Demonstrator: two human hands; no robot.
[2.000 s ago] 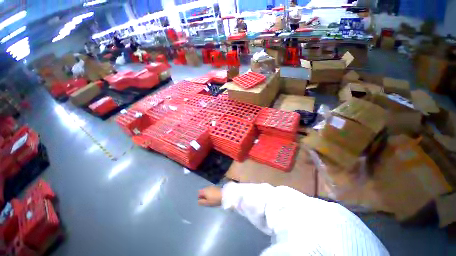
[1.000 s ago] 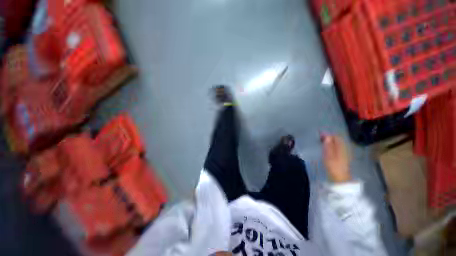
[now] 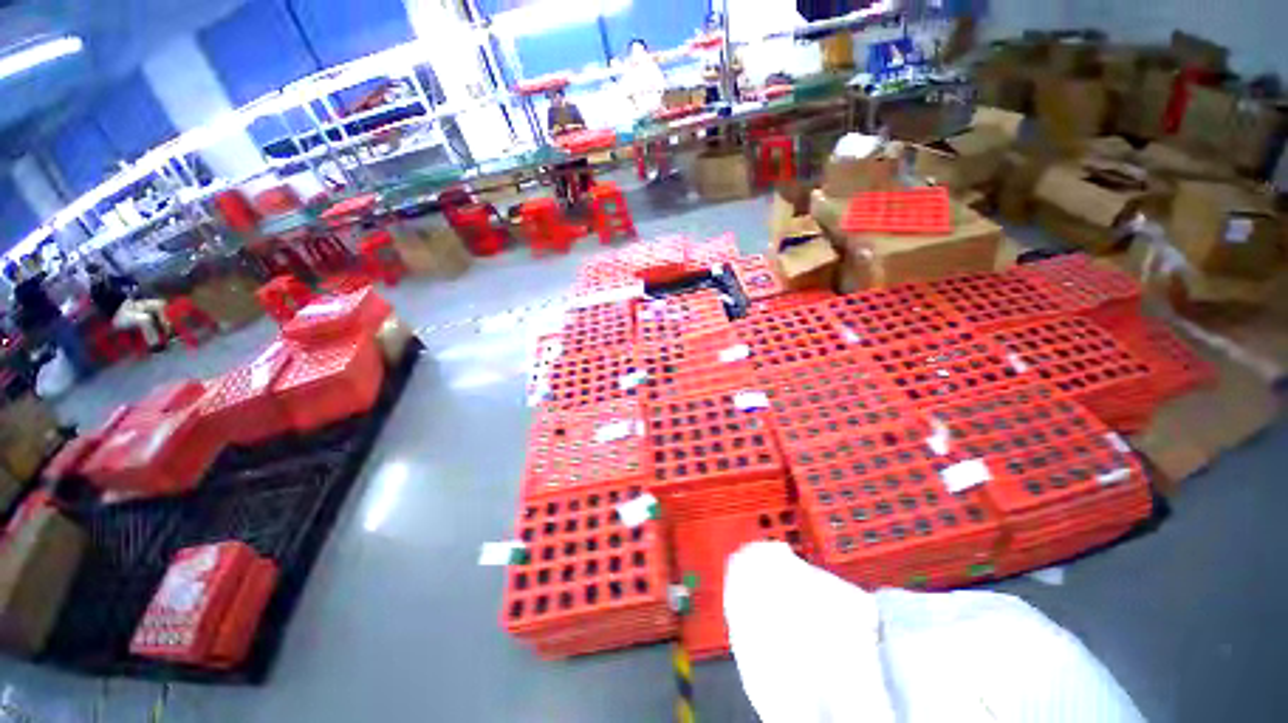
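Observation:
Stacks of orange-red compartment trays (image 3: 890, 438) stand on the floor in front of me and to the right, many with small dark items in their pockets and white paper slips on top. My right arm in a white sleeve (image 3: 848, 650) reaches in from the bottom edge, in front of the nearest stacks. No fingers show at the end of the sleeve, so my right hand is hidden or cut off from sight. My left hand is out of the picture.
A black pallet (image 3: 254, 523) with more red tray stacks (image 3: 212, 600) lies to the left, across a grey floor aisle (image 3: 410, 494). Cardboard cartons (image 3: 918, 254) are piled at the back right. Long benches (image 3: 495, 177), red stools (image 3: 610, 212) and people are at the back.
The view has swung up from the floor and my legs to the hall. The tray stacks now fill the middle and right. My right hand, visible before, no longer shows; its sleeve does.

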